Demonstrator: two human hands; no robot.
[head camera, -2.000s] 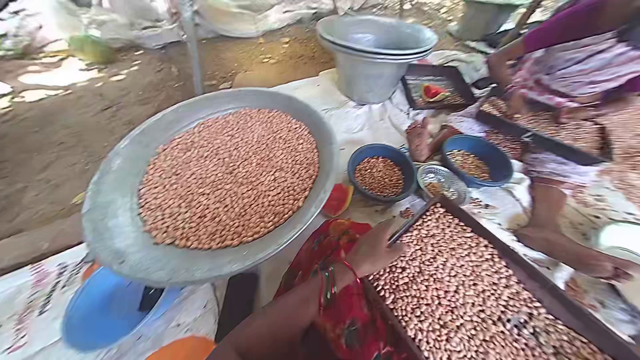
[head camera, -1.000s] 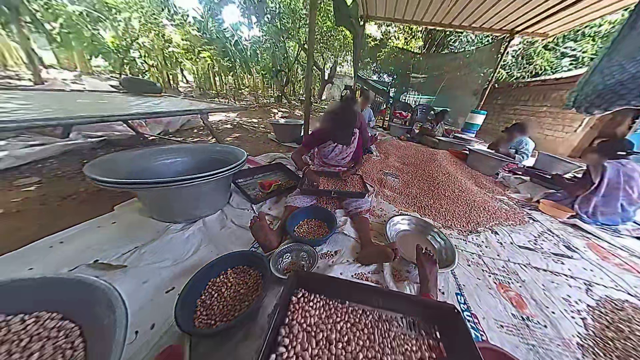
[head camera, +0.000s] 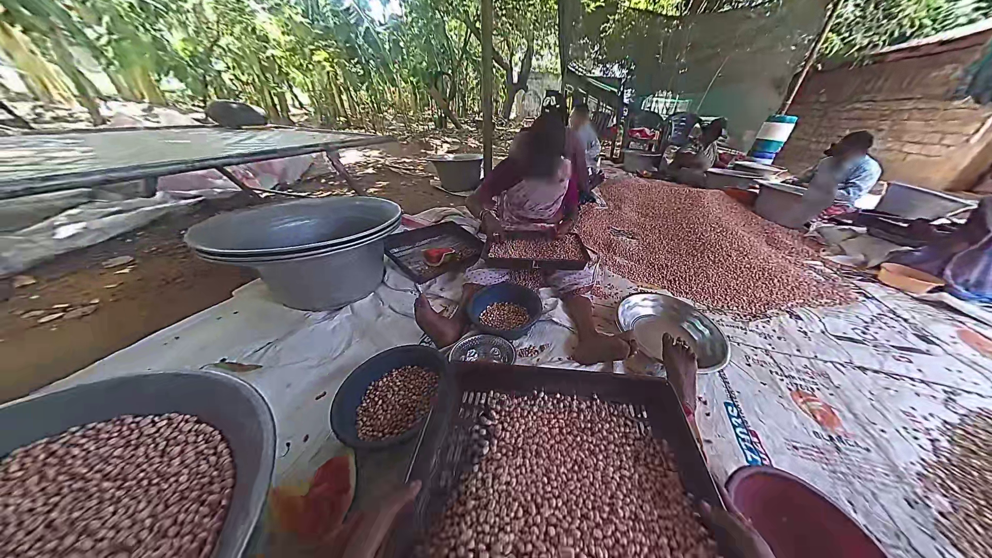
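Observation:
A dark slotted plastic tray full of pinkish-brown nuts or seeds lies in front of me. My left hand is at the tray's left side, fingers on its edge. At the right side my right hand rests against the rim; both hands are partly cut off by the frame's bottom. Left of the tray are a blue bowl with some of the nuts and a piece of cut watermelon. A large grey basin heaped with nuts is at lower left.
A person sits opposite with a smaller tray on the lap. Stacked metal tubs, a small blue bowl, a steel bowl, a maroon tub and a big nut pile surround me. Other people sit at the back right.
The view has swung up and right since two seconds ago. One hand was over the nuts at the tray's corner then; now a hand is at each side of the tray.

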